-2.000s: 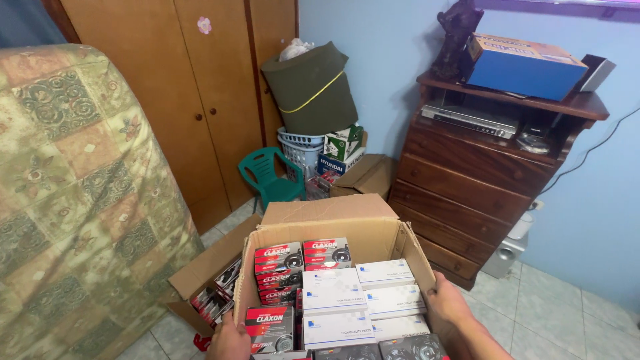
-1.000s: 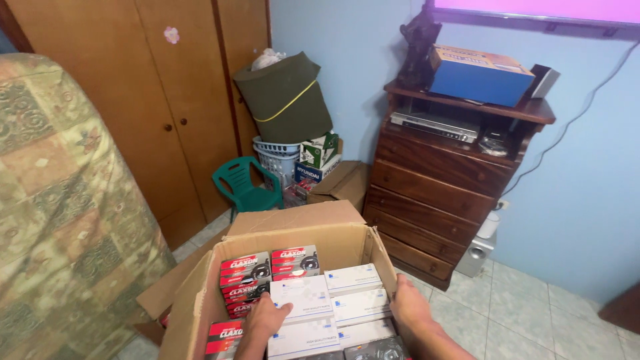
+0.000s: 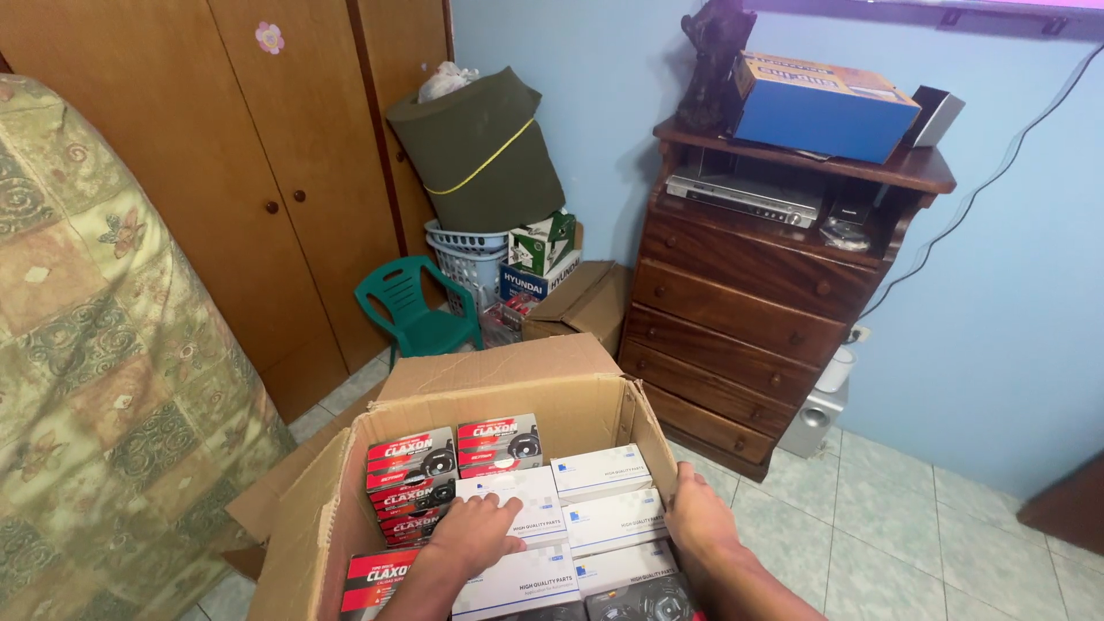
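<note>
An open cardboard carton [image 3: 496,392] stands below me, packed with small product boxes. Red and black horn boxes [image 3: 412,457] are stacked along its left and back; white parts boxes [image 3: 608,517] fill the middle and right, and black boxes [image 3: 642,599] show at the near edge. My left hand [image 3: 479,535] rests on top of a white box [image 3: 513,500], its fingers spread over the upper face. With its fingers around the rim, my right hand [image 3: 703,517] grips the carton's right wall; part of those fingers is hidden.
A patterned fabric-covered mattress [image 3: 129,362] leans at left before a wooden wardrobe [image 3: 259,172]. Beyond the carton are a green plastic chair [image 3: 423,306], laundry baskets [image 3: 470,259] and another cardboard box [image 3: 582,297]. A wooden chest of drawers [image 3: 733,302] stands at right.
My left hand has moved from the carton's left rim to the white boxes inside. My right hand remains at the right wall.
</note>
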